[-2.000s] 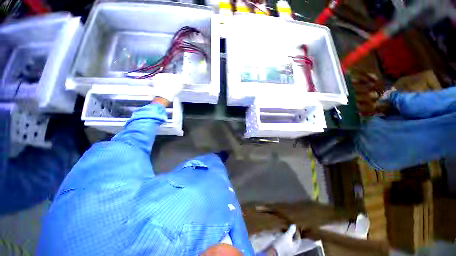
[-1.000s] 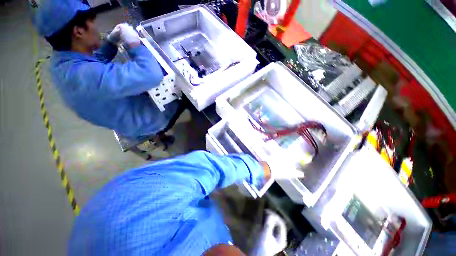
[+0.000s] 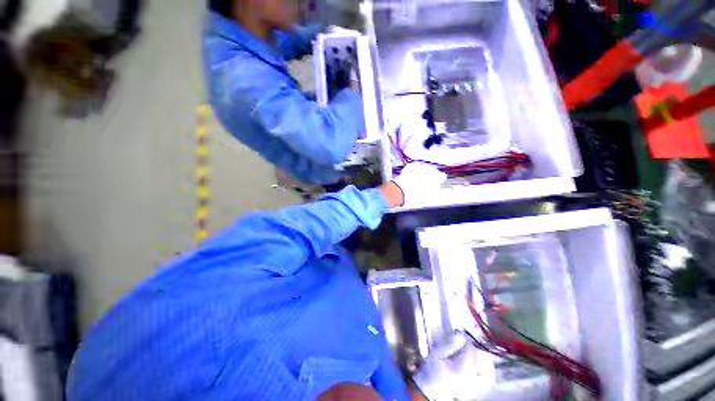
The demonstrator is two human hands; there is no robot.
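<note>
My left hand [image 3: 423, 185], in a white glove, reaches over the near left corner of the upper light-grey enclosure [image 3: 541, 117]. It is at the left end of a red and black wire harness [image 3: 490, 165] lying along the near wall; its fingers are blurred and I cannot tell whether they grip the wires. My right hand [image 3: 451, 374], also in a white glove, is low in the view at the left side of the lower enclosure [image 3: 619, 290], by its side compartment [image 3: 404, 313]. Its grip is unclear. A second red and black harness [image 3: 541, 360] lies in that enclosure.
A blue-coated worker [image 3: 282, 102] sits close on the left of the upper enclosure, arms at its side compartment [image 3: 341, 66]. Black fittings [image 3: 430, 117] lie inside that enclosure. Red-orange bars [image 3: 604, 82] and crumpled clear plastic [image 3: 686, 204] are at the right. Yellow-marked floor tape [image 3: 202, 172] is left.
The view has turned towards the neighbouring worker's enclosure. My left hand has moved from the nearer enclosure to that one. My right hand now shows at the lower enclosure.
</note>
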